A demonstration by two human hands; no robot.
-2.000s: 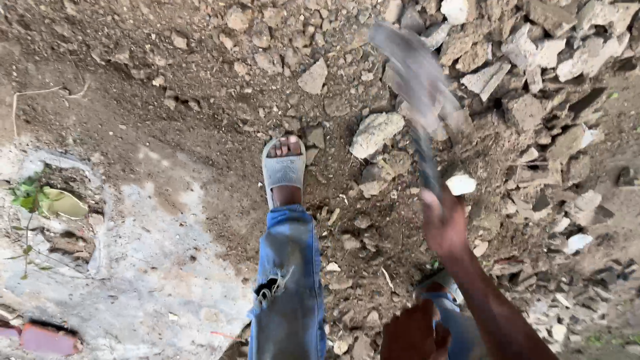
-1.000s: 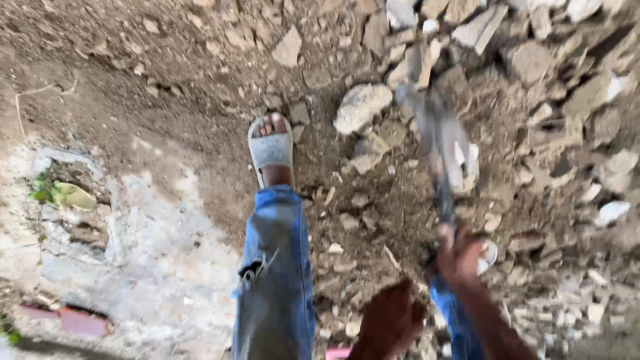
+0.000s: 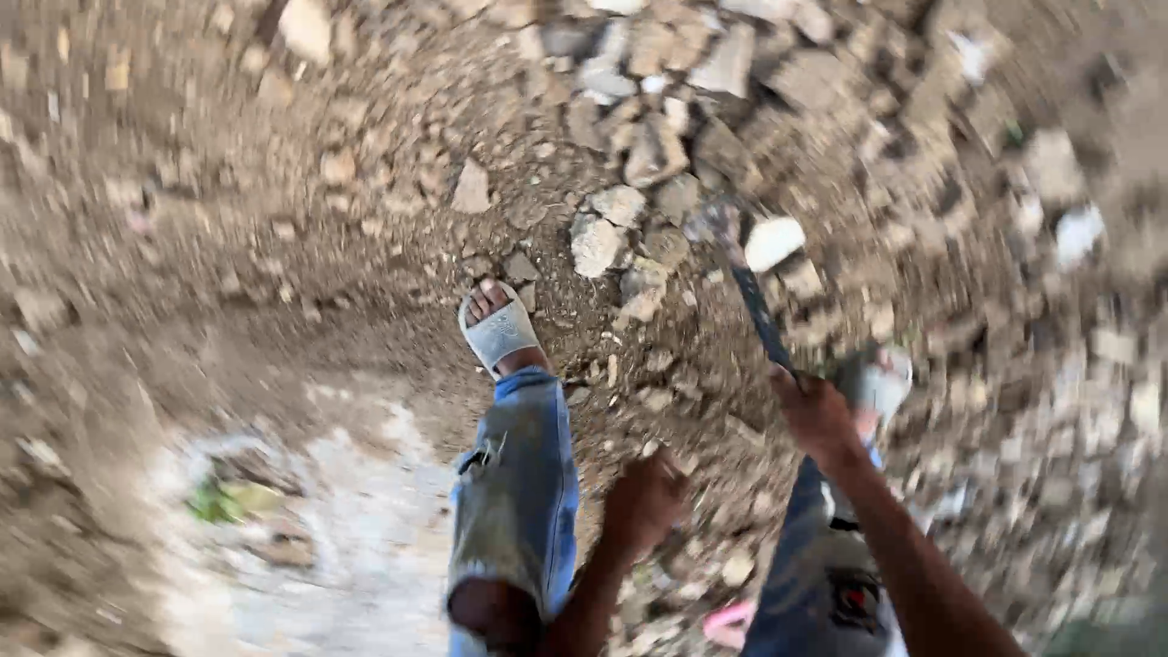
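My right hand (image 3: 817,415) is closed around the dark handle of a hammer (image 3: 762,315). The hammer's blurred head lies over the rubble, just left of a white stone (image 3: 775,243). Left of the head, two pale stone pieces (image 3: 596,246) touch each other, with smaller brown stones around them. My left hand (image 3: 646,502) hangs low between my legs, its fingers curled with nothing visible in them. Its palm side is hidden.
My sandaled foot (image 3: 500,333) stands on dirt beside small stones; the other sandal (image 3: 885,383) is on rubble behind my right hand. Broken stones (image 3: 725,64) are piled above. A pale concrete slab (image 3: 365,547) lies lower left, and a pink object (image 3: 728,625) at the bottom.
The hammer head, a large blur before, is now over the rubble by the white stone. The pale stone, one block earlier, now shows as two adjoining pieces. The view has shifted.
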